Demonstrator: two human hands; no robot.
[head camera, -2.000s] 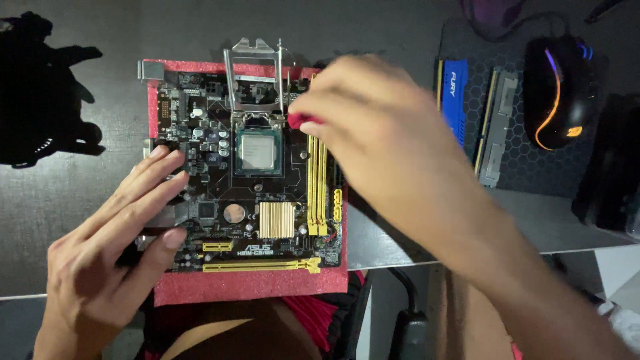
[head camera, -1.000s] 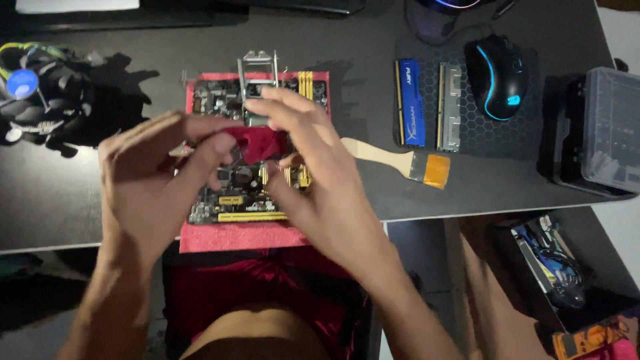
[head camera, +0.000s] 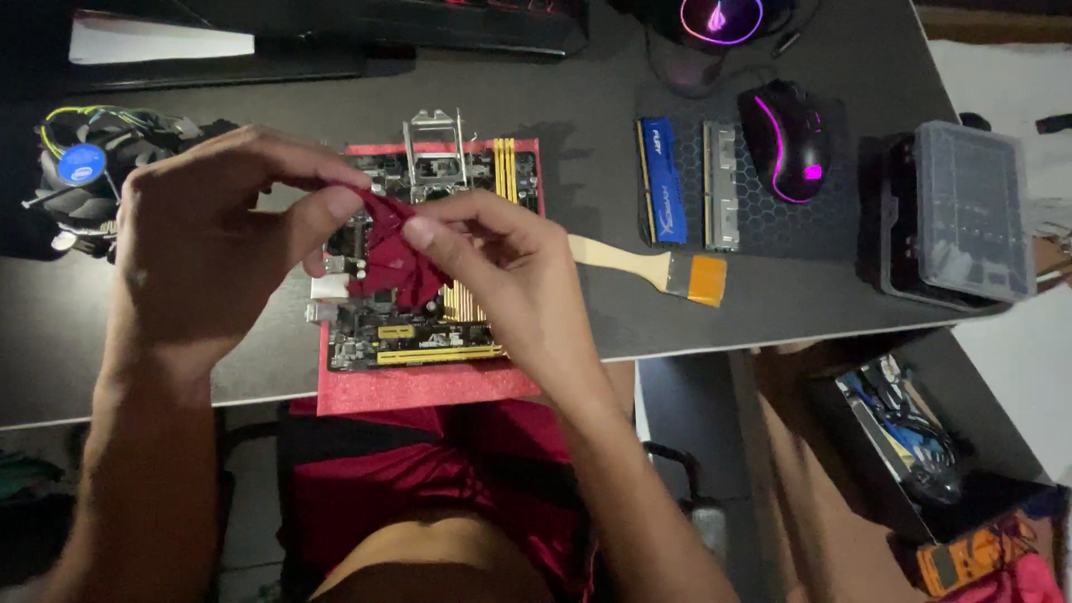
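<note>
A dark red cloth (head camera: 394, 260) hangs between my two hands, above a computer motherboard (head camera: 360, 347). My left hand (head camera: 226, 218) pinches its upper left edge between thumb and fingers. Thumb and fingertips of my right hand (head camera: 502, 260) grip the cloth's upper right part. The motherboard lies on a pink foam sheet (head camera: 427, 394), with its metal CPU socket frame (head camera: 435, 151) raised. Cloth and hands hide the socket area and much of the board's middle. Yellow memory slots (head camera: 506, 172) show to the right of the frame.
A flat brush (head camera: 636, 264) lies right of the board. Beyond it are a blue memory module (head camera: 664, 180), a grey one (head camera: 720, 188) and a lit mouse (head camera: 787, 146). A CPU cooler (head camera: 79, 184) stands left, a clear plastic box (head camera: 976, 209) right. An open drawer (head camera: 988, 419) holds cables.
My left hand has left the board and now holds the cloth along with my right hand. Since one second ago, the cloth has opened out and hangs lower. The view has shifted and widened.
</note>
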